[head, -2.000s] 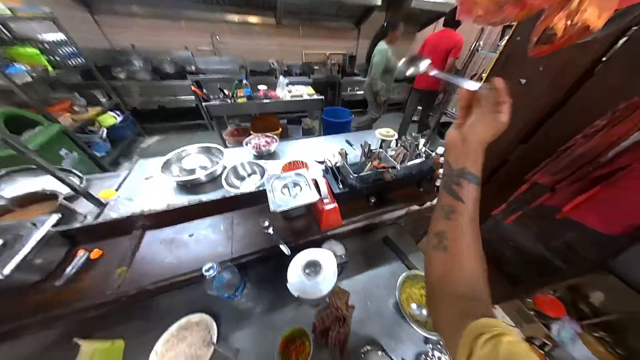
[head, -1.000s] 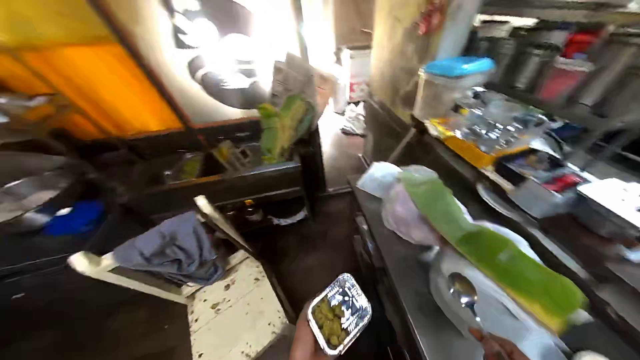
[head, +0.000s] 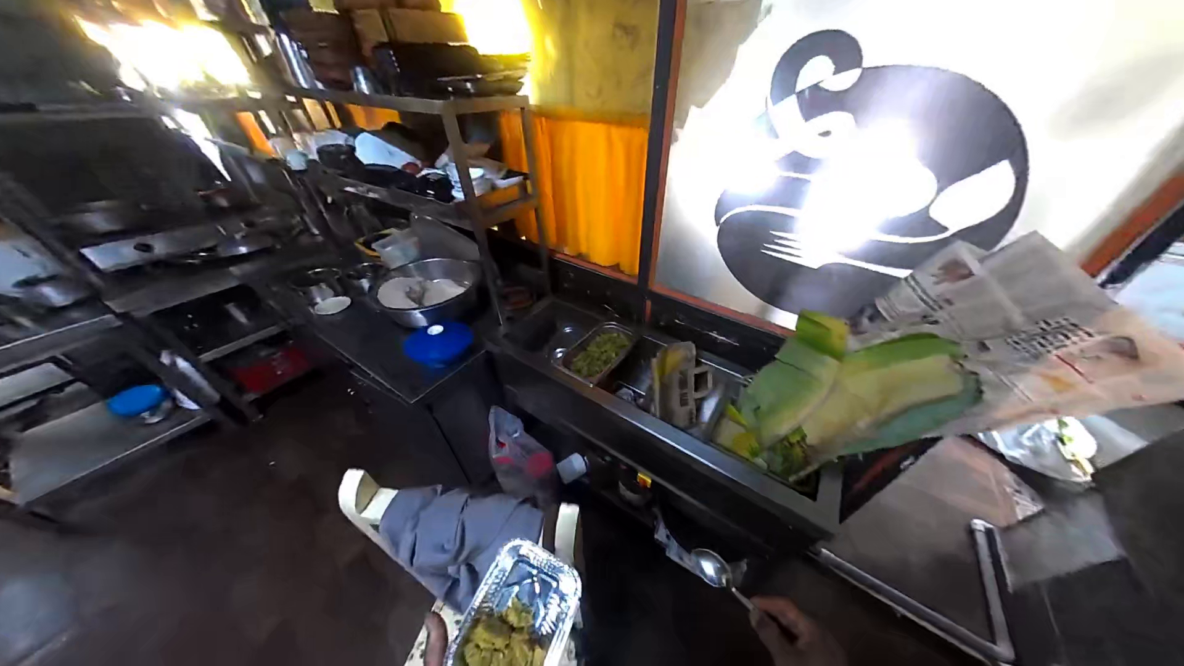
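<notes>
Low in the view, my left hand (head: 435, 638) holds an aluminium foil tray (head: 523, 601) by its left side. Yellow-green food pieces (head: 504, 638) fill the tray's near part. My right hand (head: 794, 629), at the bottom right, grips the handle of a metal spoon (head: 712, 569), its bowl pointing up and left. The spoon is apart from the tray. Behind the tray, a grey cloth (head: 462, 536) lies over a white plastic chair (head: 356, 495).
Ahead runs a metal-edged counter (head: 666, 444) with a pan of chopped greens (head: 601, 354), banana leaves (head: 851, 388) and newspaper (head: 1045, 333). A steel bowl (head: 427, 291) and blue lid (head: 437, 342) stand on a dark table (head: 370, 356). A plastic bag (head: 518, 453) hangs near the chair.
The view has swung widely. The chair and leaves were in view a second ago; the counter with the leaf-covered bundle is gone from view. My hands still hold the foil tray and the spoon.
</notes>
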